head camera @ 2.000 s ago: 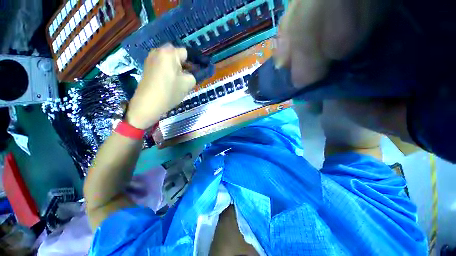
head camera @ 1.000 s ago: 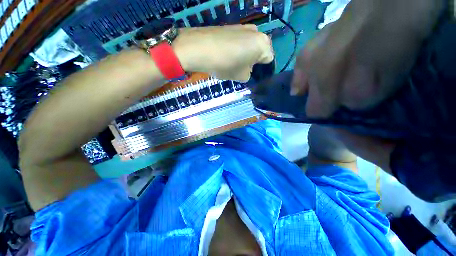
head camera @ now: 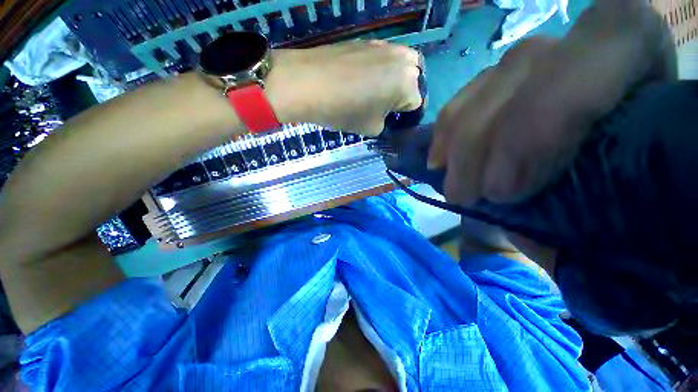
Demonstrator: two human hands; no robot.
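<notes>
The shiny ribbed silver bar [head camera: 283, 193] lies in an orange-brown jig [head camera: 325, 205] in front of my body. A row of small black components [head camera: 254, 162] with thin leads runs along its far edge. My left hand [head camera: 356, 86] reaches across above the row, fingers curled at its right end. Black covering shows at the fingertips, which are partly hidden, so I cannot tell whether they hold anything. My right hand [head camera: 528, 115], large and blurred, grips the dark electric screwdriver [head camera: 419, 153] with its front end at the bar's right end. The tip contact is hidden.
A teal comb-shaped frame [head camera: 252, 32] lies on a dark slotted jig behind my left arm. A black tray of tiny silver bits [head camera: 116, 234] is at the bar's left end. A thin black cord [head camera: 440, 202] hangs by the right end. White crumpled wrap [head camera: 532, 17] lies at the back.
My left hand has moved rightward from the middle of the row to the bar's right end. The view has shifted closer to the bar. The screwdriver stays near the right end.
</notes>
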